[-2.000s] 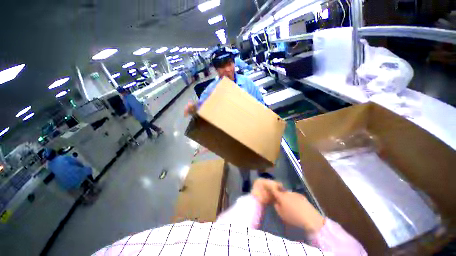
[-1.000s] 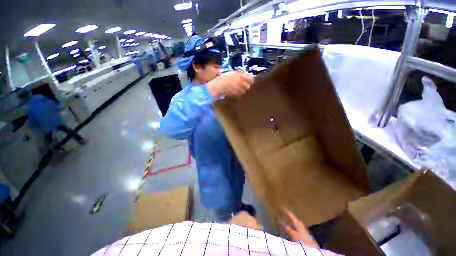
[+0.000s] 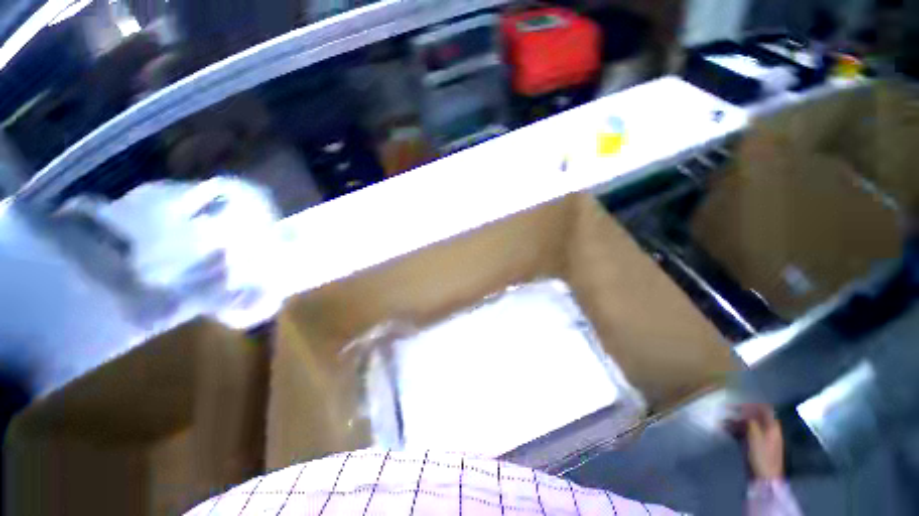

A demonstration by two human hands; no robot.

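Observation:
An open brown carton (image 3: 645, 292) stands in front of me. A white wrapped slab (image 3: 504, 373) lies on its floor, with clear crinkled film (image 3: 378, 388) around its edges. My right hand (image 3: 756, 428) is at the lower right, outside the carton near its right front corner. It is blurred with the fingers bent, and I cannot tell if it holds anything. My left hand is not in view.
Another open carton (image 3: 111, 443) is at the left, and one (image 3: 796, 227) at the right beyond rollers (image 3: 705, 282). A white bench (image 3: 443, 186) behind bears a white plastic bag (image 3: 191, 242), a yellow item (image 3: 611, 139) and black bins (image 3: 741, 76).
The view has swung right, towards the bench. The co-worker is out of view. The carton held up before is now either out of view or standing at left; I cannot tell which.

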